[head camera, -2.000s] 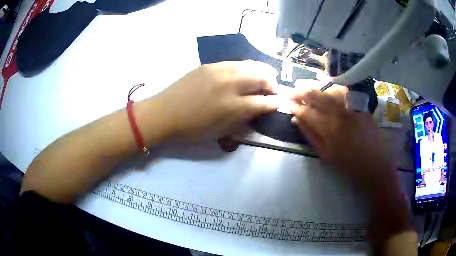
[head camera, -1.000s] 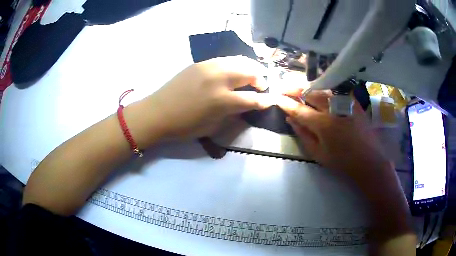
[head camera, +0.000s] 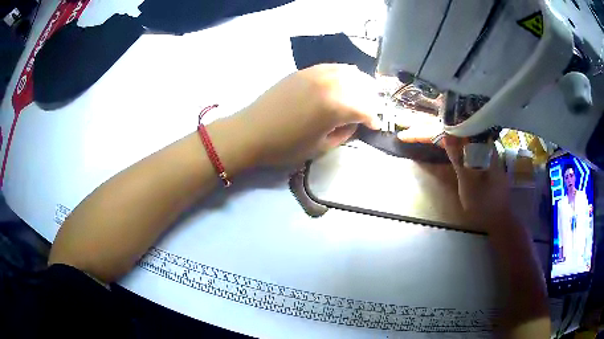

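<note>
A black curved fabric panel (head camera: 331,50) lies under the presser foot (head camera: 391,120) of the sewing machine; its front part shows between and below my hands. My left hand (head camera: 324,109) lies on the panel just left of the foot, fingertips close to it. My right hand (head camera: 457,152) is right of the foot, fingers on the panel, with a small pale rectangular piece (head camera: 477,155) by its fingers. Glare hides the fingertips, and whether either hand pinches the fabric is unclear. No label on the panel can be made out.
The white machine head (head camera: 457,46) hangs above the hands. More black pieces (head camera: 86,59) lie at the upper left. Yellow packets (head camera: 523,159) and a lit smartphone (head camera: 571,222) are at the right. The bed plate (head camera: 384,185) and printed ruler scale (head camera: 285,298) are in front.
My hands have moved from close together over the panel to either side of the foot. More of the bed plate shows. The panel's front part has moved up toward the foot.
</note>
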